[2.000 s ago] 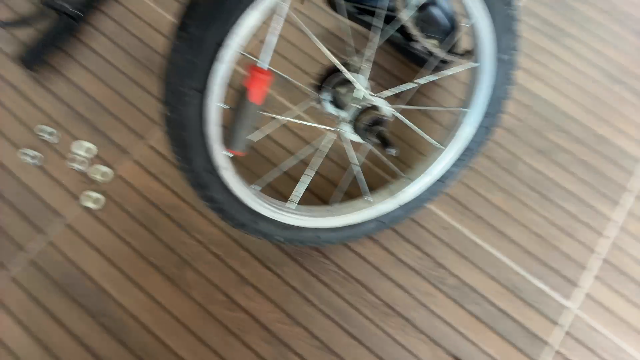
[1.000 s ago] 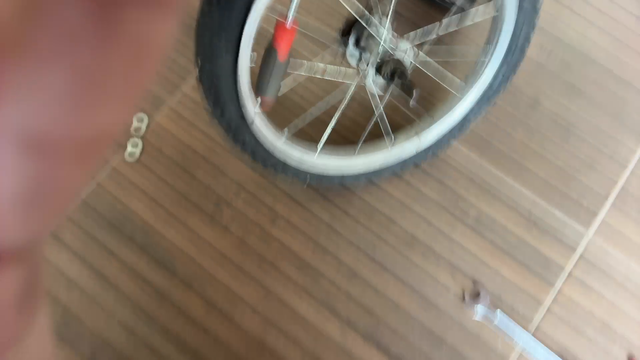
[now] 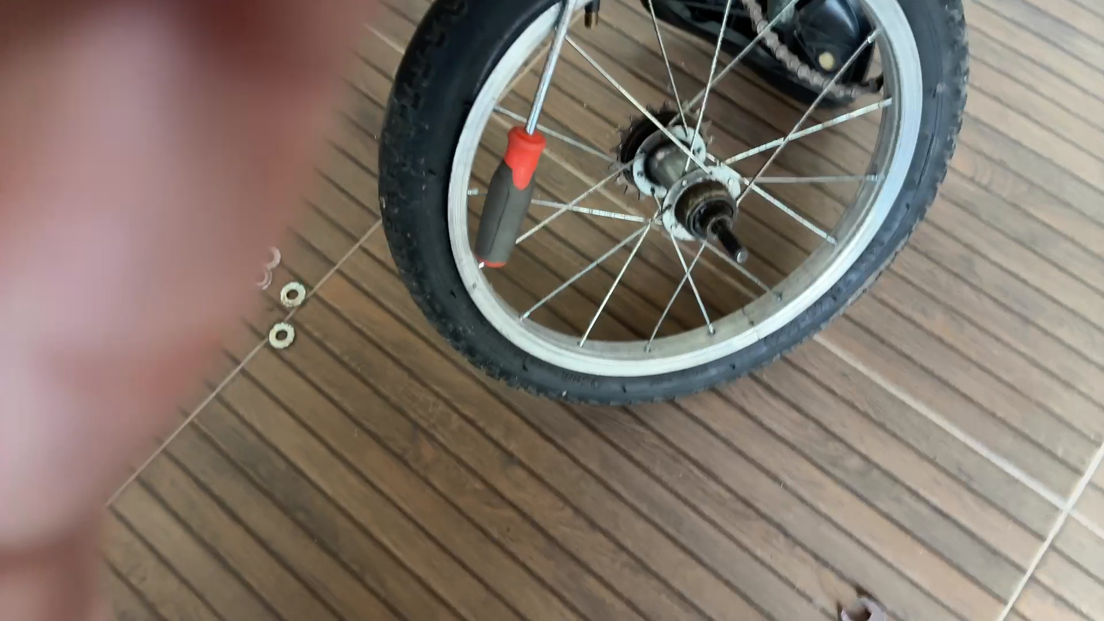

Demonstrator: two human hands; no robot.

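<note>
Very close to the camera, my left hand (image 3: 147, 259) fills the left side as a large blur; its fingers cannot be made out, nor whether it holds anything. My right hand is out of view. Right of the blur, a bicycle wheel with a black tyre (image 3: 638, 384) and silver rim rests on the floor. A bare threaded axle (image 3: 729, 241) sticks out of its hub (image 3: 681, 185), with a toothed sprocket on the far side. A screwdriver with a red and grey handle (image 3: 511, 198) lies across the rim and spokes, its shank pointing up.
Ring-shaped metal nuts or washers (image 3: 292, 294) lie on the striped wood-look floor (image 3: 552, 509), some partly behind the blurred hand. Beyond the wheel are a chain (image 3: 789, 59) and dark bicycle parts. The end of a metal tool (image 3: 862, 608) shows at the bottom edge.
My left hand, not seen two seconds ago, came into view at the left and still covers that side. The open-end wrench visible lower right one second ago is now mostly out of frame.
</note>
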